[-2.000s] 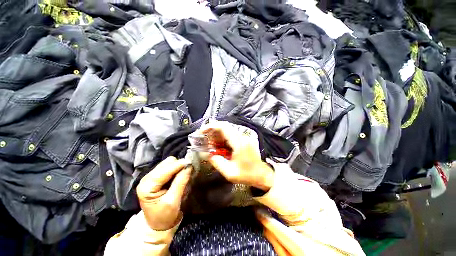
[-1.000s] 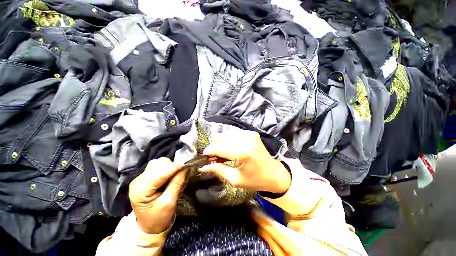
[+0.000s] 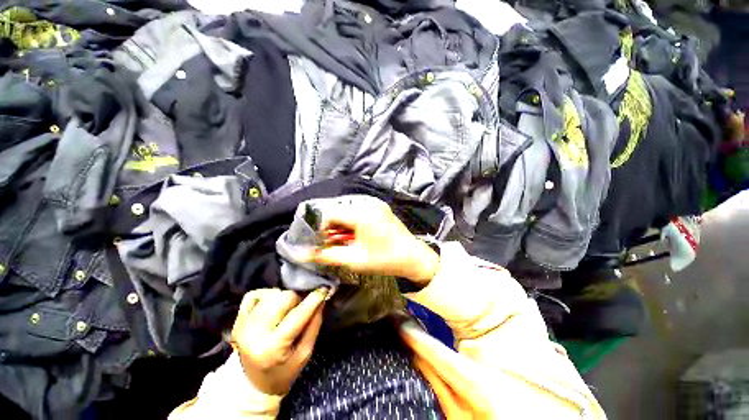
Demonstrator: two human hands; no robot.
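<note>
A grey-black denim jacket (image 3: 304,250) is held over the lap at the table edge, with a pale grey fold turned up between my hands. Yellow-gold embroidery (image 3: 367,297) shows below the fold. My left hand (image 3: 275,332) pinches the lower edge of the fold between thumb and fingers. My right hand (image 3: 374,238) is at the upper right of the fold, closed around thread snips (image 3: 338,235), of which a small red part shows. The blades are hidden or too blurred to tell. No loose thread can be made out.
A large heap of grey and black denim jackets (image 3: 427,139) with brass-coloured buttons and yellow embroidery covers the table ahead. A white and red cloth or strip (image 3: 681,243) hangs at the right edge. Something green (image 3: 587,354) lies low at the right, beside the grey floor (image 3: 698,312).
The view has shifted, so the heap appears further left. The pale fold now stands up between my hands. My left hand has moved down along it, and the snips' metal part no longer shows.
</note>
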